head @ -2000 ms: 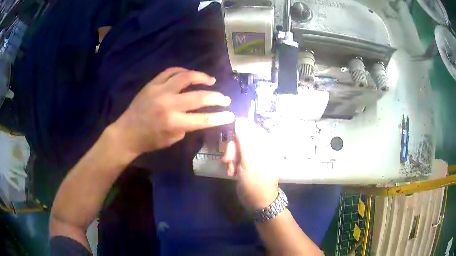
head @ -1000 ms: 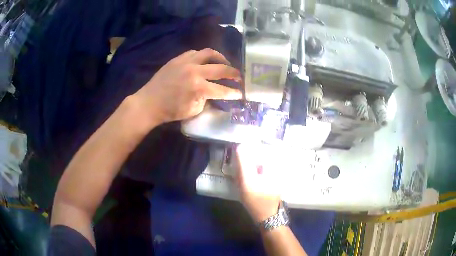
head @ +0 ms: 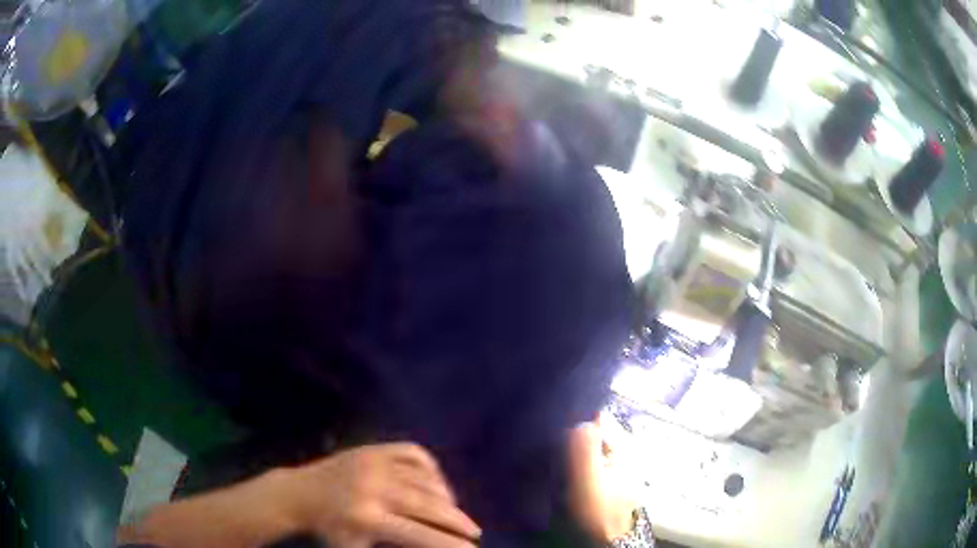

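Observation:
The navy garment piece (head: 471, 289) is a large, blurred dark heap across the middle, left of the machine. It covers the left end of the cloth plate. My left hand (head: 391, 498) is at the bottom, its fingers bent on the garment's lower part. My right hand (head: 602, 482) is at the garment's right edge, below the bright needle area (head: 654, 375); its fingertips are blurred and partly hidden, so its grip cannot be made out. A small yellow-tan slip (head: 391, 133) shows at the cloth's top. The overlock machine (head: 712, 284) stands on the right.
Dark thread cones (head: 850, 123) on white discs stand at the upper right. Blue thread snips (head: 839, 503) lie on the table's right side. Yellow-black line tape (head: 86, 412) crosses the green floor at the left. A pale sheet-like piece (head: 153, 482) is at the lower left.
The view has shifted up and left, so the machine sits lower and farther right. The garment has spread over the middle. Both hands are now lower in the picture, the left away from the needle.

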